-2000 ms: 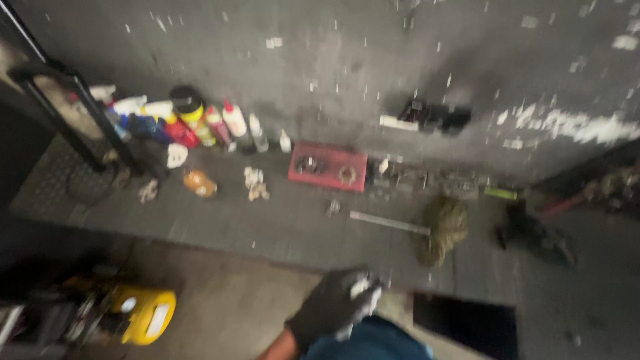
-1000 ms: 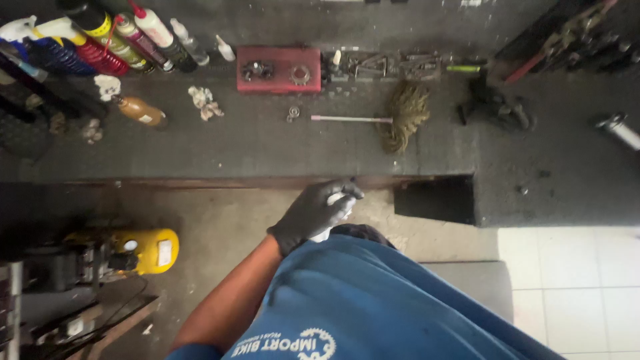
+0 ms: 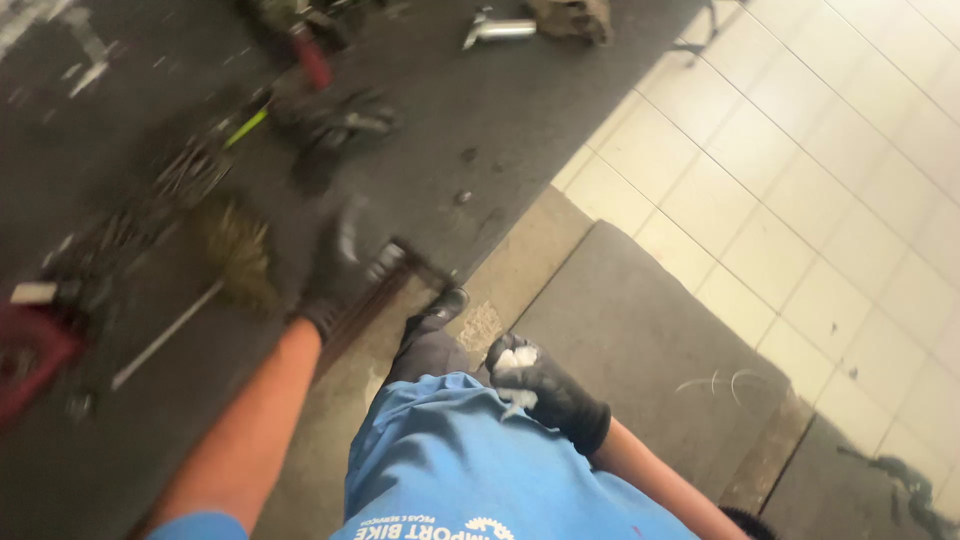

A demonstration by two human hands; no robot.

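Note:
My left hand [image 3: 334, 266], in a black glove, is reaching over the front edge of the dark workbench [image 3: 442, 142], beside a reddish-brown edge [image 3: 367, 304]. It is blurred, and whether it holds anything cannot be made out. Close to the front of the blue shirt [image 3: 465, 457], my right hand [image 3: 555, 394], also black-gloved, is closed around a crumpled white cloth or paper [image 3: 517, 358]. Left of my left hand lie an olive-brown rag [image 3: 236, 251] and a thin pale rod [image 3: 169, 334].
On the bench are a red tray [image 3: 34, 367], blurred metal tools [image 3: 191, 169], a bright green-yellow item [image 3: 246, 128], a dark tool-like object [image 3: 352, 124] and a silver cylindrical part [image 3: 506, 30]. Pale floor tiles [image 3: 750, 187] and a grey mat [image 3: 637, 337] lie to the right.
The view has turned strongly toward the right end of the bench. My left hand has moved from in front of my body to the bench edge. My right hand has come into view.

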